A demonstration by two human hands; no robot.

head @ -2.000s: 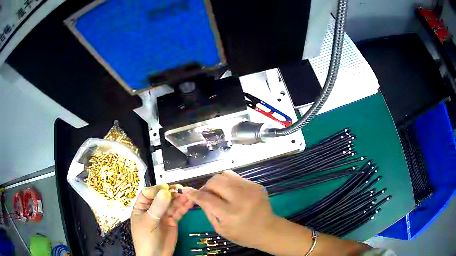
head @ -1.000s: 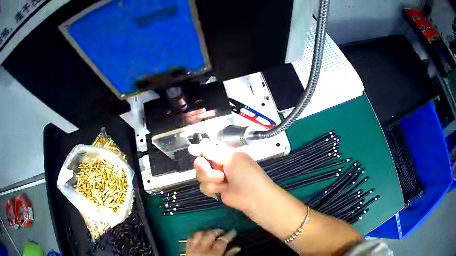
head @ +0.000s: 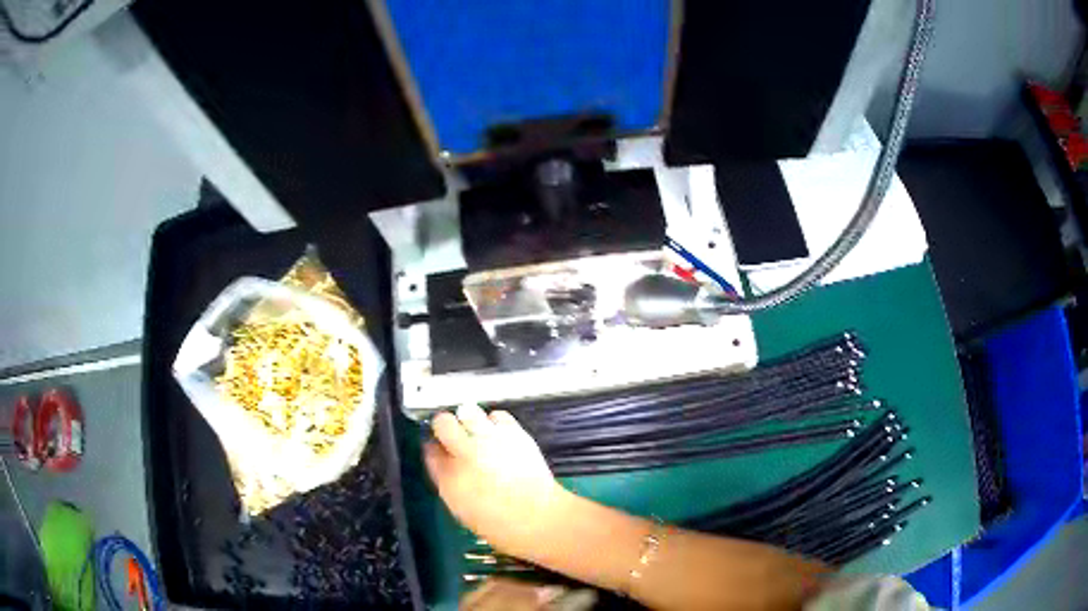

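Note:
My right hand (head: pixel 492 468) is at the left ends of the black cables (head: pixel 704 412), just below the machine's white base plate. Its fingers point down-left and hide whatever they touch. My left hand (head: pixel 525 596) is cut off by the bottom edge, beside gold-ended cables (head: pixel 480 559); its fingers are blurred and I cannot tell if it holds anything. More black cables (head: pixel 823 489) lie fanned on the green mat, partly under my right forearm. The crimping machine's clear guard (head: pixel 525 298) stands over the die, with no hand at it.
An open bag of gold connectors (head: pixel 292 388) lies in the black tray (head: pixel 167 358) at left, with loose black pieces (head: pixel 346 543). The gooseneck lamp (head: pixel 877 209) arches at right. A blue bin (head: pixel 1038 442) is far right.
My right hand has moved from the die down-left to the cable ends. Earlier both hands were together around a small gold piece. The camera view has shifted, and my left hand is lower.

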